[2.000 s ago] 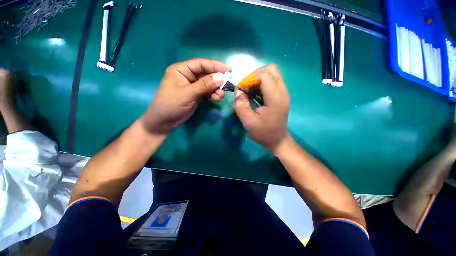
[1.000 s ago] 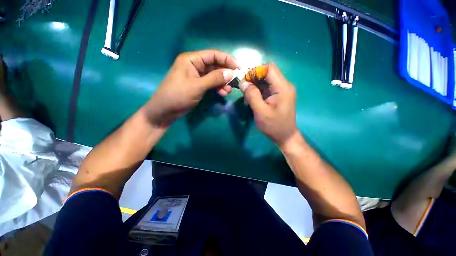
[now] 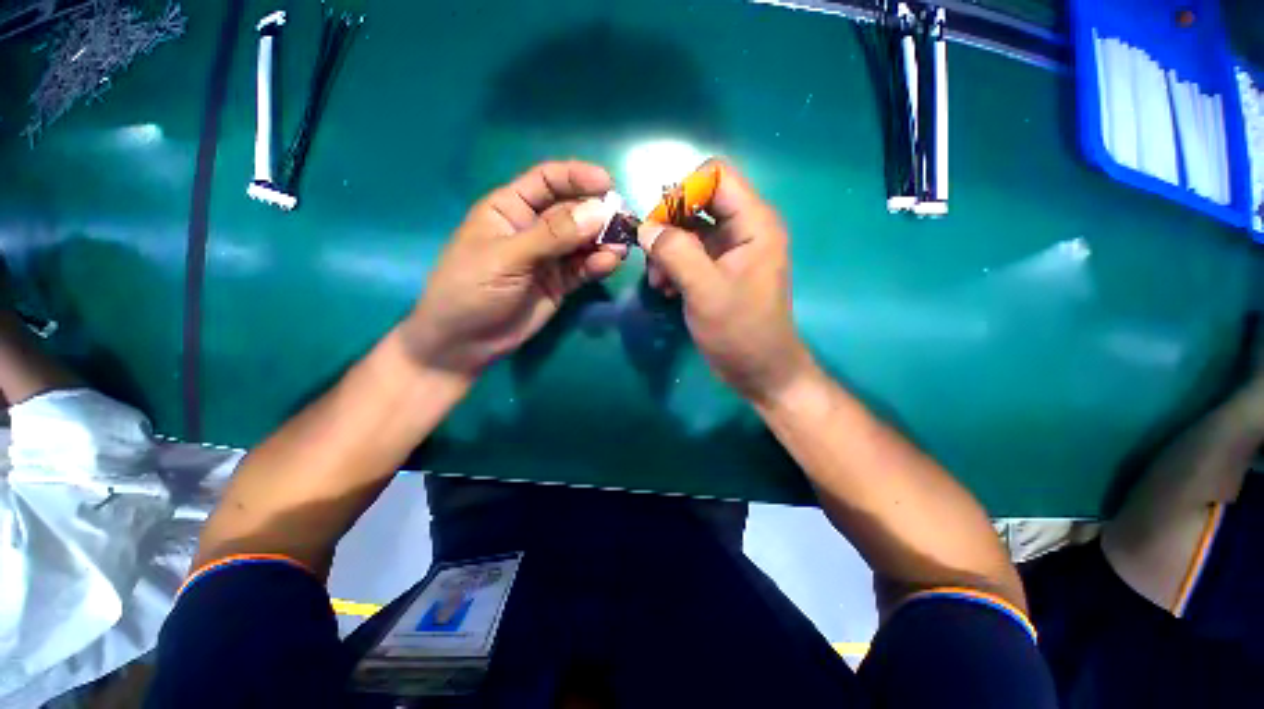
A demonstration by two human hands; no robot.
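My left hand holds a small white connector housing between thumb and fingertips, over the middle of the green bench. My right hand is just to its right, with an orange finger cot on one finger. Its thumb and cot-covered finger pinch thin black wires, which reach the housing. The fingers hide much of the wires, and I cannot tell how far they sit in the housing.
A harness with black wires lies upper left on the green bench. More harnesses lie upper right, beside a blue tray of white strips. A grey tangled pile is at far upper left. People's arms show at both sides.
The view shifted, then shifted back. Both hands stay together at the housing, with small finger movements. Thin wires now show against the orange cot. The neighbour's arm at left has moved slightly.
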